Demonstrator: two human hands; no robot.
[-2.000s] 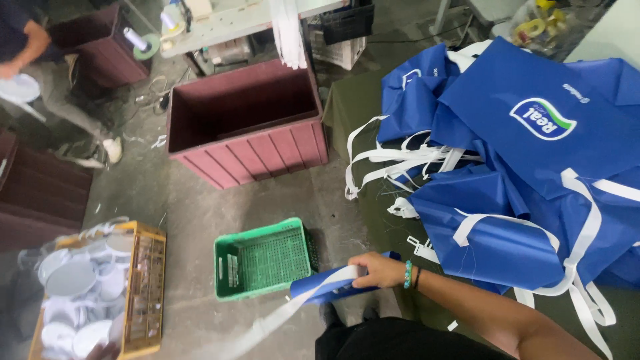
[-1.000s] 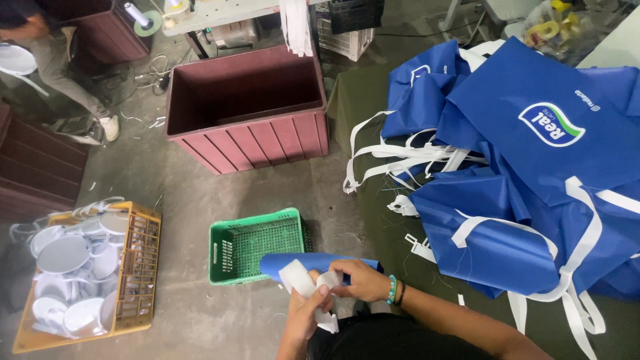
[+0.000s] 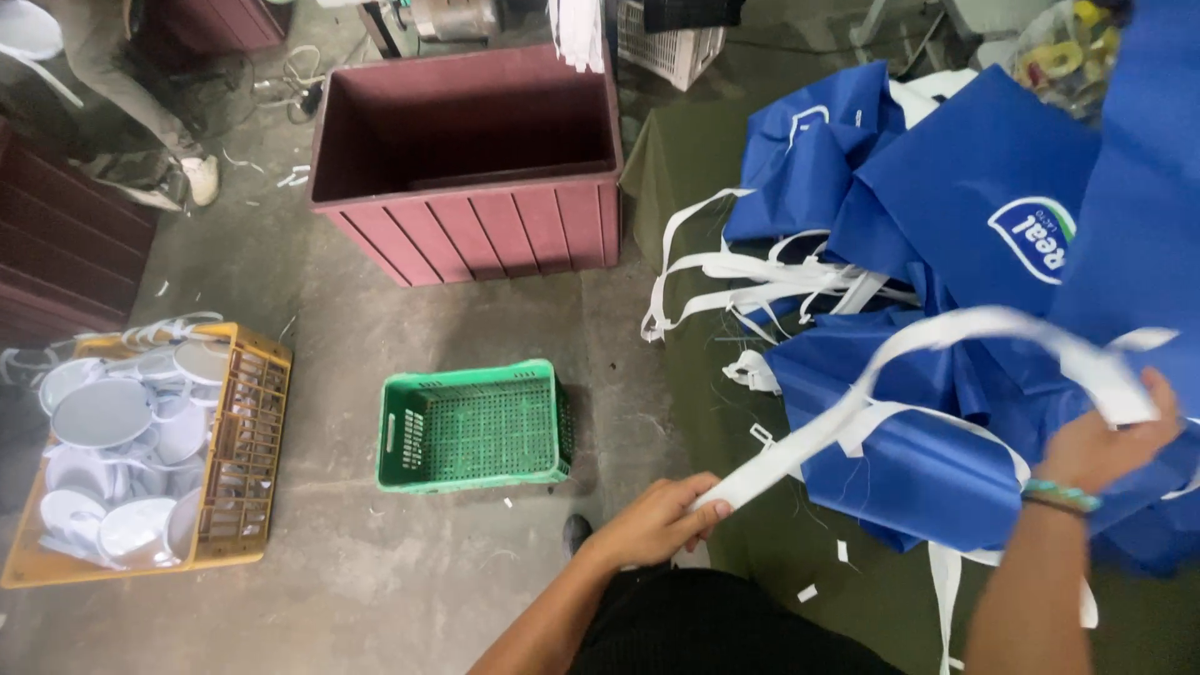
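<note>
A white fabric strap [image 3: 839,412] arches between my two hands over a heap of blue fabric pieces with white straps [image 3: 891,478]. My left hand [image 3: 661,520] grips its lower end, left of the heap. Near the other end, at the right, my right hand [image 3: 1111,431], with a turquoise bracelet on the wrist, holds the strap. A raised blue panel [image 3: 1144,187] fills the upper right edge; whether my right hand also holds it, I cannot tell. On the heap, another blue panel [image 3: 956,178] bears a printed logo.
A green plastic crate [image 3: 469,478] stands on the floor, below a large maroon bin [image 3: 487,230]. The yellow crate [image 3: 248,450] at left holds several white round pieces with straps. A person's leg and shoe [image 3: 200,178] show upper left. Dark green cloth [image 3: 694,412] lies under the heap.
My hands, close together one second ago over a rolled blue piece, are now apart with the strap stretched between them. My right hand has moved right, over the heap. The rolled piece no longer shows there.
</note>
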